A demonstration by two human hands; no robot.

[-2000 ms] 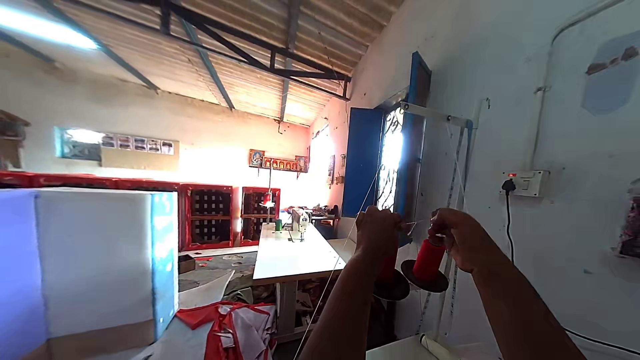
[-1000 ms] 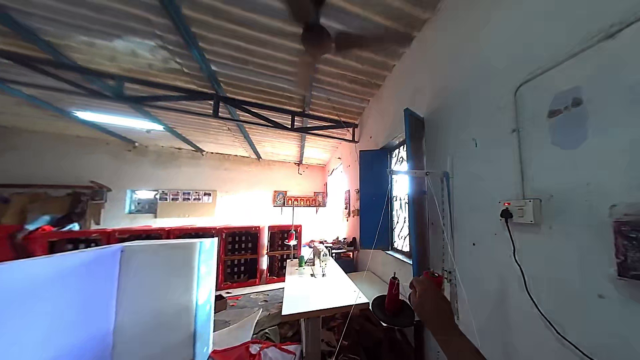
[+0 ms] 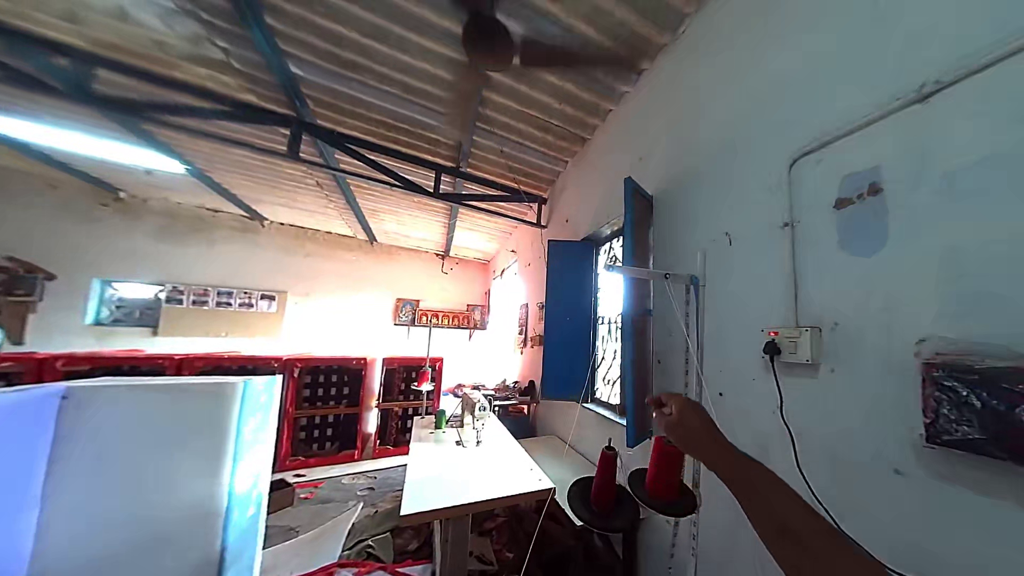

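My right hand (image 3: 685, 424) is at the top of a red thread cone (image 3: 665, 474), its fingers bent; whether they grip the cone or a thread cannot be told. That cone stands on a round black holder plate. To its left a second, slimmer red thread cone (image 3: 606, 480) stands on another black plate, its tip uncovered. Above them a metal thread stand arm (image 3: 650, 274) reaches out in front of the window, with pale threads running down from it. One thread slants down to the lower middle of the view. My left hand is out of view.
A white sewing table (image 3: 472, 472) carries an industrial sewing machine (image 3: 475, 406). A pale panel (image 3: 152, 480) stands at lower left. Blue window shutters (image 3: 570, 320) hang beyond the thread stand. A black plug (image 3: 771, 348) sits in the wall socket, its cable hanging down the wall at right.
Two seconds ago both my hands were up at the cones and threads; my left hand has since left the view. My right hand remains by the right cone. The view has tilted up.
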